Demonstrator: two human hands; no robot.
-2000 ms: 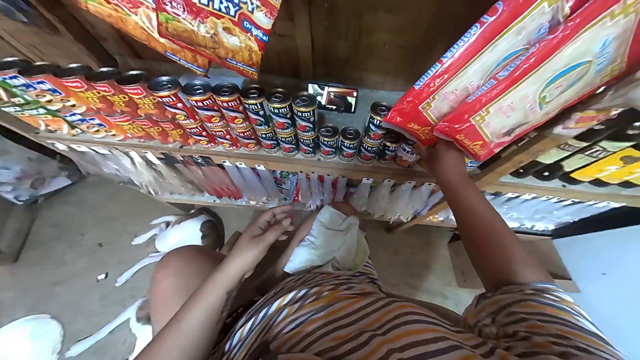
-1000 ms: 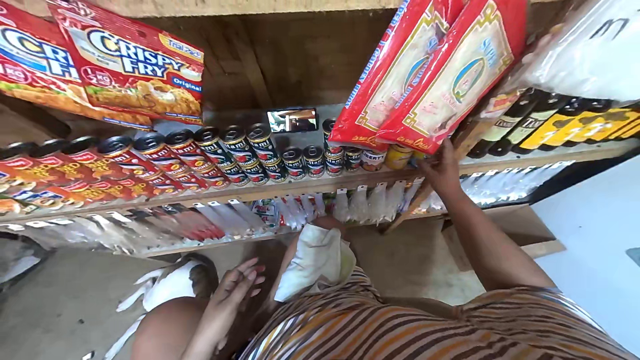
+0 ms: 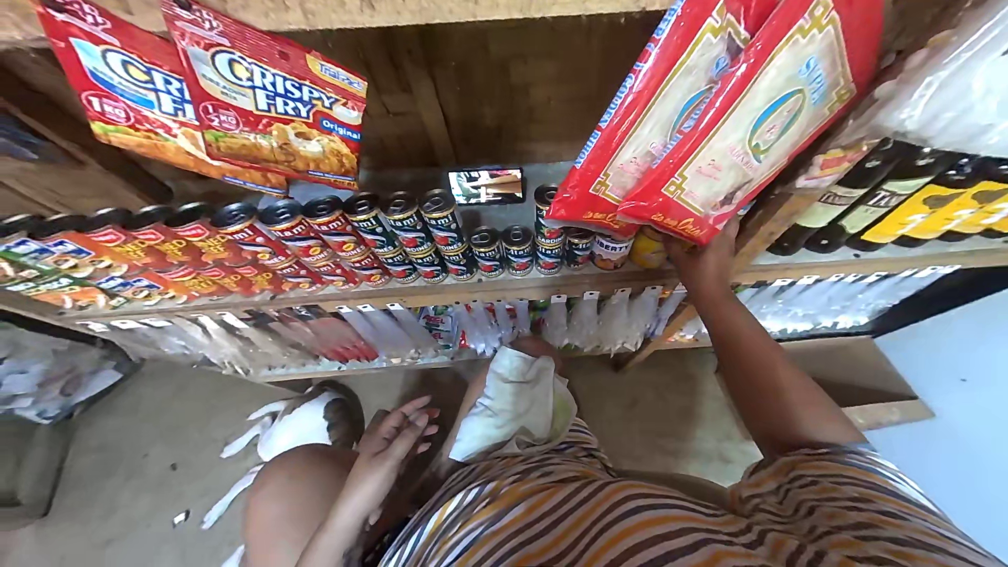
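My right hand (image 3: 705,250) reaches up to the shelf, at the lower edge of the hanging red noodle-type packets (image 3: 748,134), beside a yellow can (image 3: 647,248); its fingers are partly hidden behind the packet. A can with a light label (image 3: 611,252) stands just left of it. My left hand (image 3: 402,429) is low over my lap, fingers loosely apart, holding nothing. A white cloth (image 3: 512,402) lies over my knee. Rows of stacked sardine cans (image 3: 402,236) and red cans or packs (image 3: 189,244) line the shelf. A phone (image 3: 486,187) leans behind the cans.
Breading mix packets (image 3: 276,102) hang at upper left. Dark bottles (image 3: 843,197) stand right of a wooden brace (image 3: 776,220). Small plastic packs (image 3: 602,319) hang under the shelf edge (image 3: 441,293). A white and brown dog (image 3: 303,421) lies on the floor. A cardboard box (image 3: 843,378) sits at right.
My right hand has moved from the lower front of the red packets to partly behind their lower edge, near the yellow can. My left hand stays low over my lap. The view has shifted.
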